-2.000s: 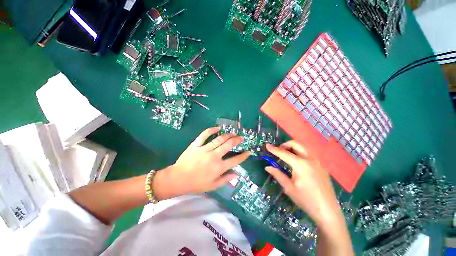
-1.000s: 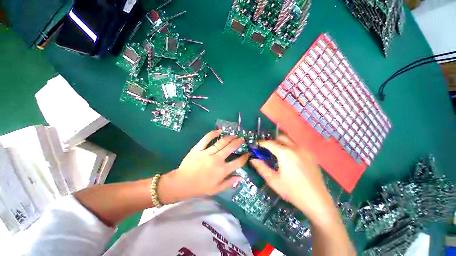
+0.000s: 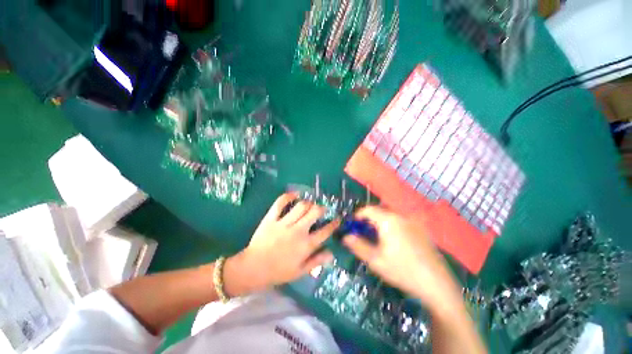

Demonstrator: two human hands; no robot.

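A clear holder with small green circuit boards (image 3: 331, 205) lies in front of me, thin rods standing up along its far side. My left hand (image 3: 281, 242) lies over its left part, fingers spread on the boards; whether they grip it is hidden. My right hand (image 3: 391, 245) is shut on blue-handled cutters (image 3: 360, 229), at the boards beside my left fingertips. The cutter tips are blurred. A second row of boards (image 3: 343, 290) lies nearer to me, partly under my right forearm. A red sheet (image 3: 388, 181) with rows of small whitish pieces lies to the right.
Loose boards (image 3: 225, 148) lie at the upper left, near a black device (image 3: 128, 62). Upright board rows (image 3: 346, 41) stand at the top. Board heaps lie at the lower right (image 3: 561, 283) and upper right (image 3: 495, 28). White stacks (image 3: 90, 187) are left; a black cord (image 3: 547, 93) is right.
The view has shifted and blurred, and a red object shows at the top left. My right hand with the cutters has moved left along the boards. My left hand stays over the holder.
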